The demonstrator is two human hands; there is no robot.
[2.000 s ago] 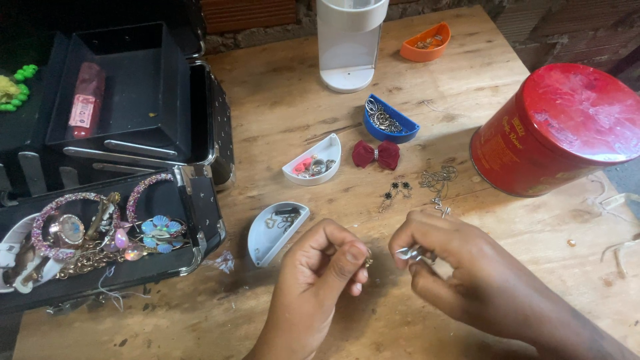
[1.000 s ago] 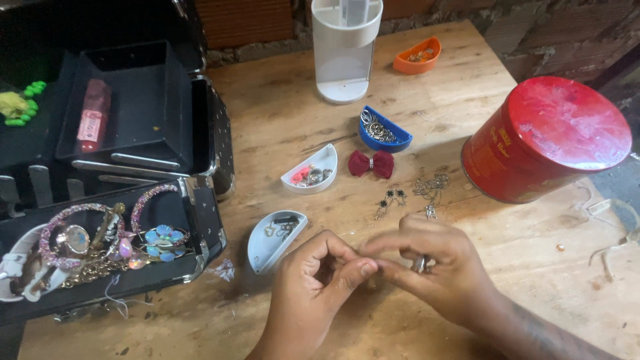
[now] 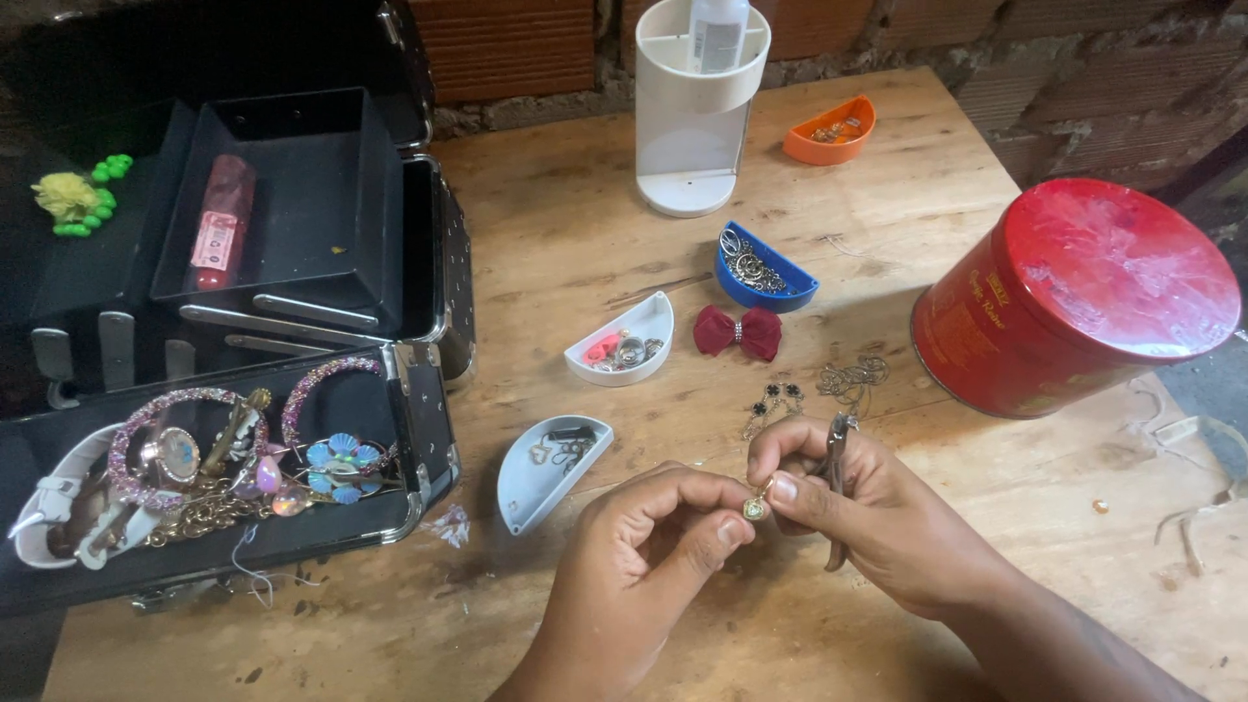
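Observation:
Between my two hands is a small gold-coloured earring or charm with a pale stone (image 3: 754,508). The thumb and forefinger of my left hand (image 3: 673,556) pinch its stone end, and those of my right hand (image 3: 838,497) grip its upper part. A dark metal tool, perhaps small pliers (image 3: 836,453), also lies across my right fingers. Just beyond my hands are a bracelet with dark clover shapes (image 3: 775,398) and a thin tangled chain (image 3: 858,375). A pale grey half-round tray (image 3: 526,487) with jewellery is left of them.
A white tray (image 3: 604,373), a blue tray (image 3: 780,297) and an orange tray (image 3: 824,151) hold small jewellery. A dark red bow (image 3: 738,333), a white holder (image 3: 687,146) and a red tin (image 3: 1033,302) stand about. An open black case (image 3: 419,439) with bracelets and a watch fills the left.
My right fingers have turned, so the small gold-coloured piece and the dark tool show more plainly than a second ago. The trays and the bow have stayed put.

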